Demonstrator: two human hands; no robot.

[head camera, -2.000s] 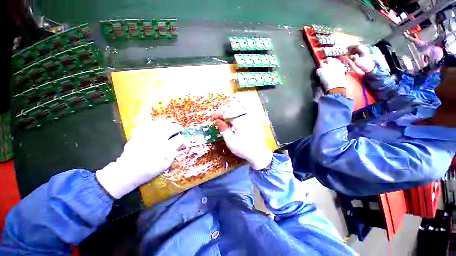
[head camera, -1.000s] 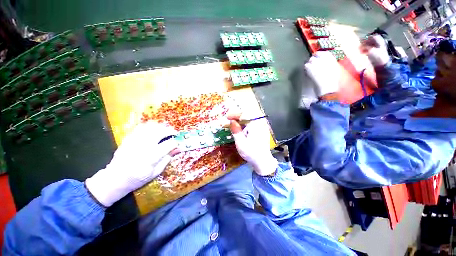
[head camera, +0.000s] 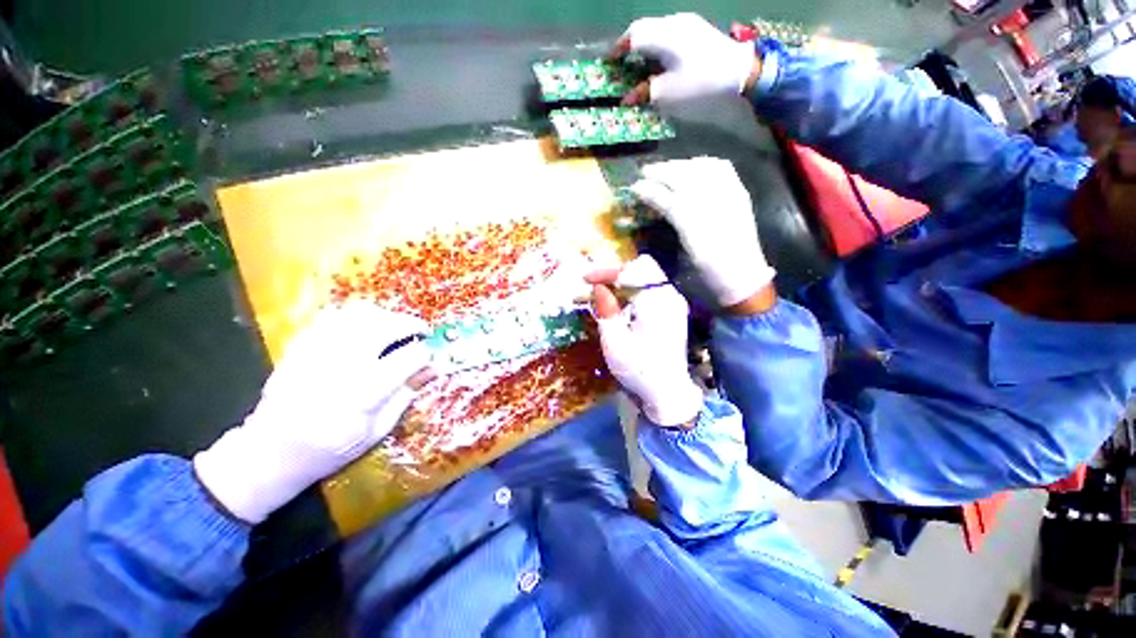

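A narrow green PCB panel [head camera: 505, 340] with pale square patches up is held low over the yellow mat [head camera: 280, 212]. My left hand [head camera: 336, 393], in a white glove, grips the panel's left end. My right hand [head camera: 638, 327], gloved with bare-looking fingertips, is at the panel's right end and holds thin dark tweezers [head camera: 645, 287], seen only in part. The tweezer tips are too blurred to tell if they touch the panel. Small orange-red parts [head camera: 436, 268] lie scattered mid-mat, with whitish glossy streaks below the panel.
A neighbour's gloved hands [head camera: 713, 224] reach in at right, one at a set-out panel [head camera: 579, 80], the other beside the mat's upper right. Another set-out panel [head camera: 610, 127] lies between. Waiting panels [head camera: 118, 280] are at left and upper left [head camera: 287, 62]. A red tray [head camera: 853, 199] is at right.
The neighbour's hands have moved left from the red tray to the set-out panels, and the nearest panel is now largely hidden by a hand. My hands still hold the panel and tweezers.
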